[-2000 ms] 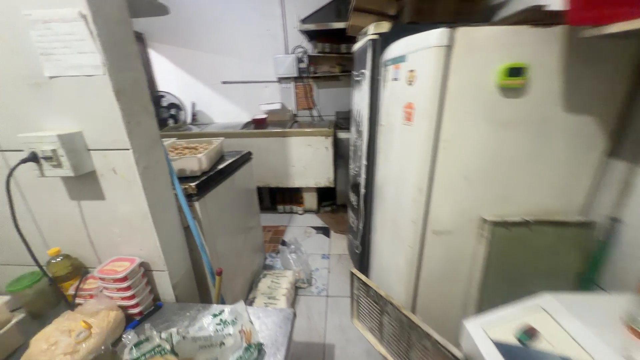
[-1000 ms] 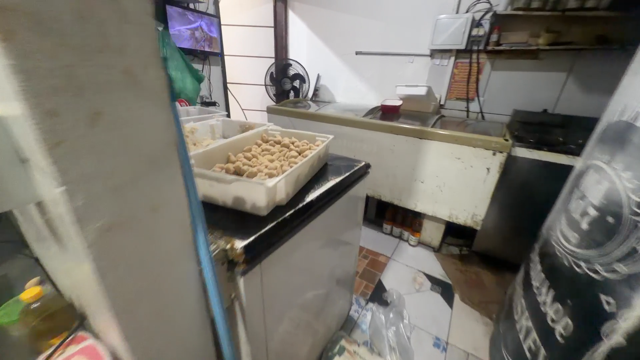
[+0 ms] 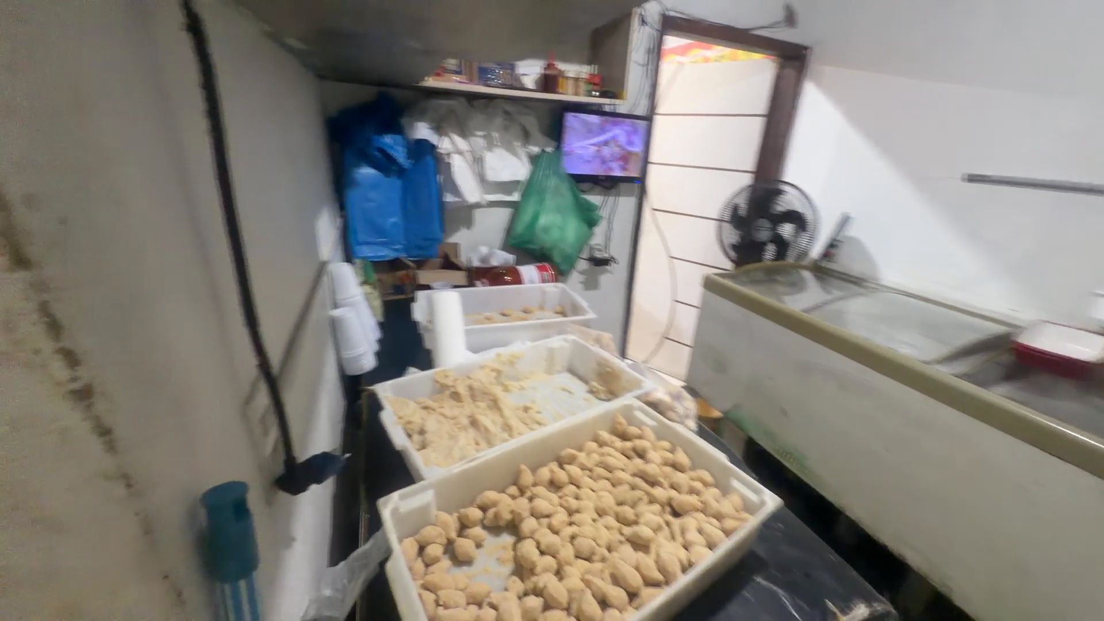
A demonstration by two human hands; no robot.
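Neither of my hands shows in the head view. Nearest to me on the dark countertop (image 3: 789, 569) is a white plastic tray (image 3: 470, 492) filled with small breaded, drop-shaped dough pieces (image 3: 595, 517). Behind it and touching it, a second white tray (image 3: 405, 440) holds a loose heap of pale dough or crumb mixture (image 3: 470, 410). Farther back, a third white tray (image 3: 526, 330) has a few pieces along its bottom, with a white roll (image 3: 448, 328) upright in front of it.
A chest freezer (image 3: 845, 423) runs along the right, with a black fan (image 3: 768, 224) behind its far end. At left, a wall carries a black cable (image 3: 228, 216) and stacked plastic cups (image 3: 352, 323). Blue bags (image 3: 388, 198), a green bag (image 3: 552, 216) and a lit screen (image 3: 605, 145) hang at the back.
The view has swung left and come closer to the counter with the trays. The refrigerators and the table with the packets, seen two seconds ago, are out of view.
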